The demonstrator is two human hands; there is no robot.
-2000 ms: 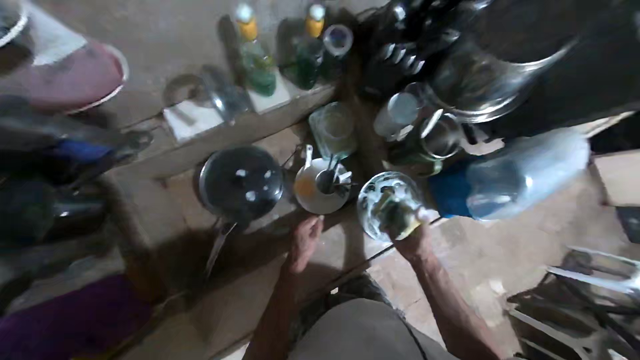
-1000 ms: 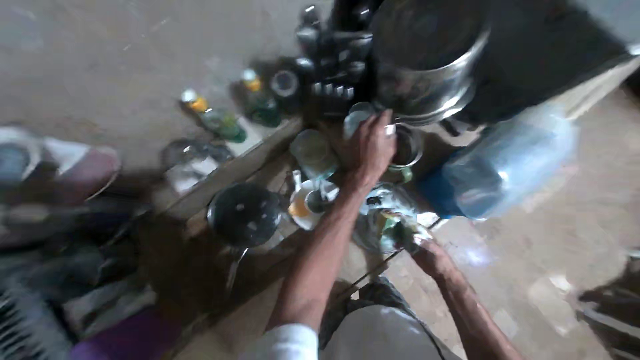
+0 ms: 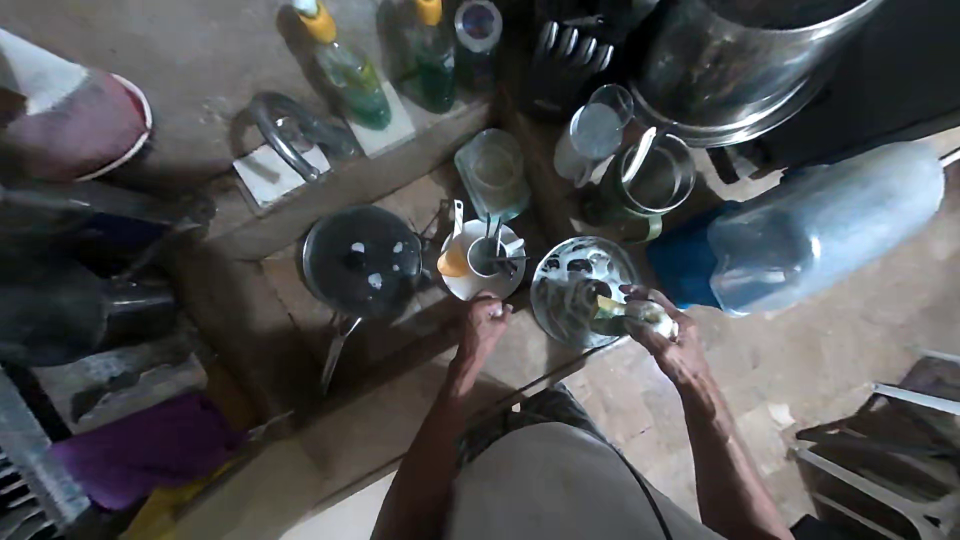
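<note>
My right hand [image 3: 664,330] grips a sponge [image 3: 611,315], pale with a green side, over a round metal plate [image 3: 555,289] streaked with white suds. Just below a white bowl [image 3: 476,289] is my left hand [image 3: 487,315], its fingers curled; whether it touches the bowl's rim cannot be told. In the bowl lie a white cup [image 3: 486,256] with utensils and an orange item [image 3: 452,262]. Above the bowl rests a glass container [image 3: 493,171]. A round dark pan [image 3: 362,262] with a handle sits to the left.
At the upper right stand a clear cup [image 3: 595,131], a mug [image 3: 656,180] and a large metal pot [image 3: 742,75]. A blue container under clear plastic [image 3: 825,232] lies right. Bottles with green liquid [image 3: 360,90] stand on the ledge. A purple cloth [image 3: 154,450] is lower left.
My left hand has moved from near the clear cup and the mug back down to the white bowl. My right hand stays at the metal plate with the sponge.
</note>
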